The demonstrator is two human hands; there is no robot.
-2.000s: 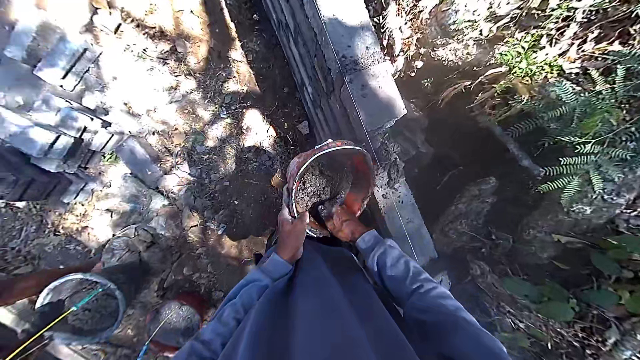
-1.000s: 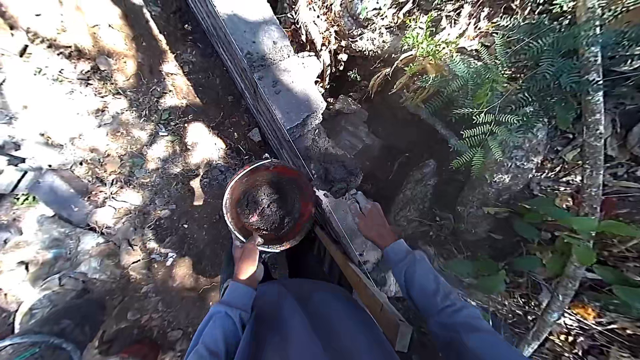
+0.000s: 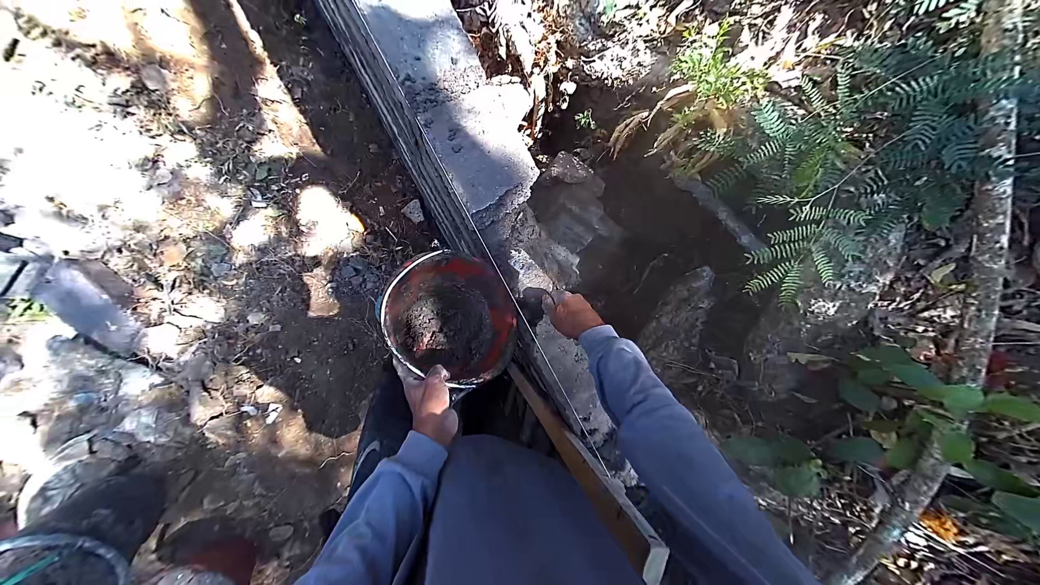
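Note:
My left hand [image 3: 431, 404] grips the near rim of a round bucket [image 3: 392, 340], which is tilted toward me and holds dark grey mortar [image 3: 447, 321]. The bucket is beside a long wooden board [image 3: 410, 150]. My right hand [image 3: 571, 314] is closed on a small tool, seemingly a trowel, whose dark end shows at the fingertips; its shape is blurred. This hand is over the rough top of a low concrete and stone wall [image 3: 561, 357]. A taut string [image 3: 520, 309] runs along the wall between the bucket and my right hand.
Smooth concrete [image 3: 467, 122] tops the farther wall. Another wooden board [image 3: 589, 479] runs near my right leg. Right of the wall lie a shaded hollow with rocks [image 3: 678, 313], fern-like leaves [image 3: 821, 211] and a thin trunk [image 3: 987, 268]. Another bucket [image 3: 65, 540] stands lower left.
Two seconds ago both hands were on the tilted bucket. My right hand has left it and is over the wall, while my left hand keeps the bucket. The view has shifted.

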